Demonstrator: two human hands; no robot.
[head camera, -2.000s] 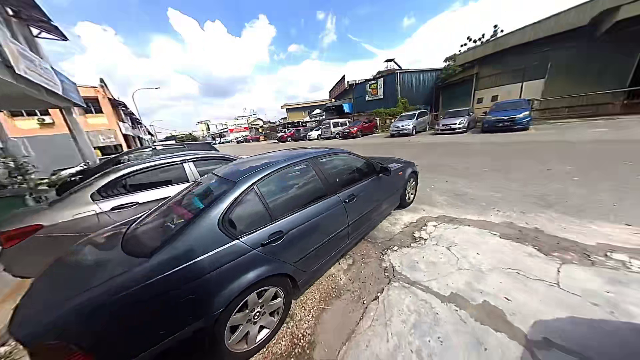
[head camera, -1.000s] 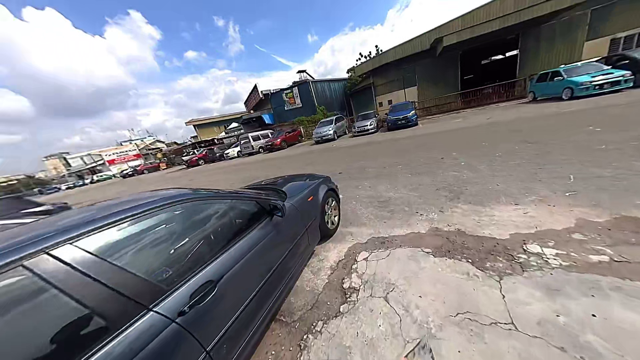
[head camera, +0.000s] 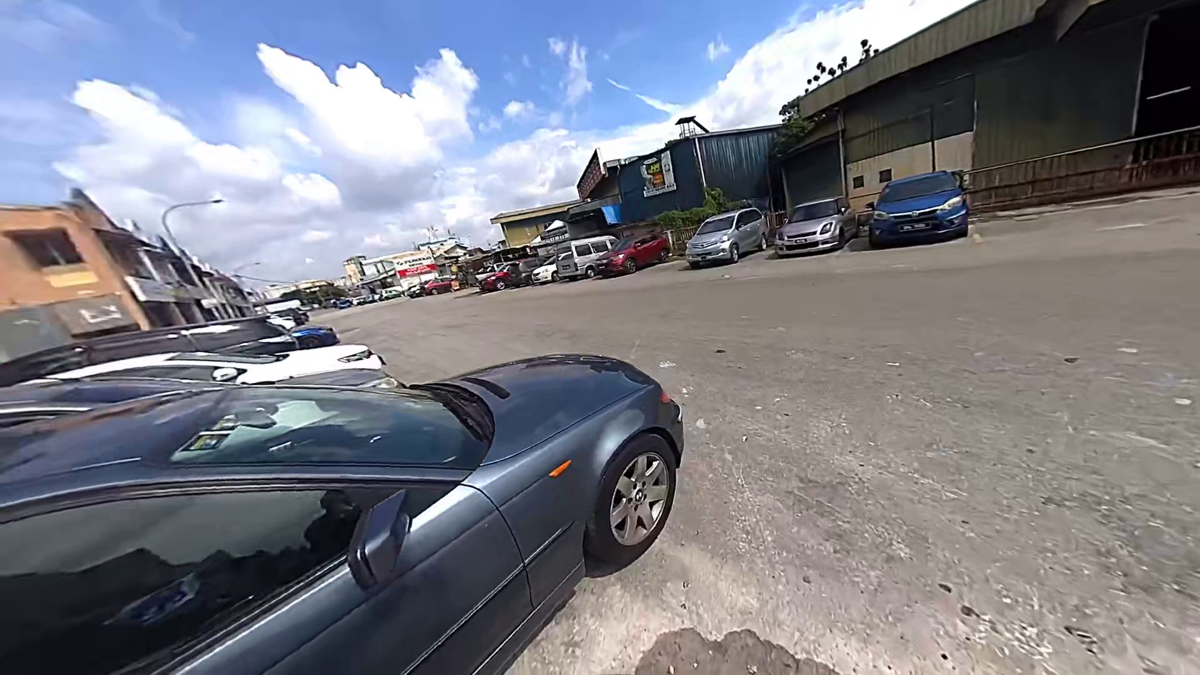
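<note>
Neither my left hand nor my right hand shows in the head view. Close by at the lower left stands a dark blue-grey sedan, seen from its right side. Its door mirror sticks out beside the dark side window. The front wheel has a silver alloy rim and rests on the asphalt. An orange side marker sits on the front fender, and papers or stickers show behind the windshield.
A white car and other cars stand beyond the sedan. Across the grey asphalt are parked a red car, a silver minivan, a silver hatchback and a blue SUV, before metal-clad buildings. A railing runs at right.
The view has moved forward along the sedan's side, from its rear to its front door and fender, and has swung right, then back left. The teal car seen a second ago is out of view.
</note>
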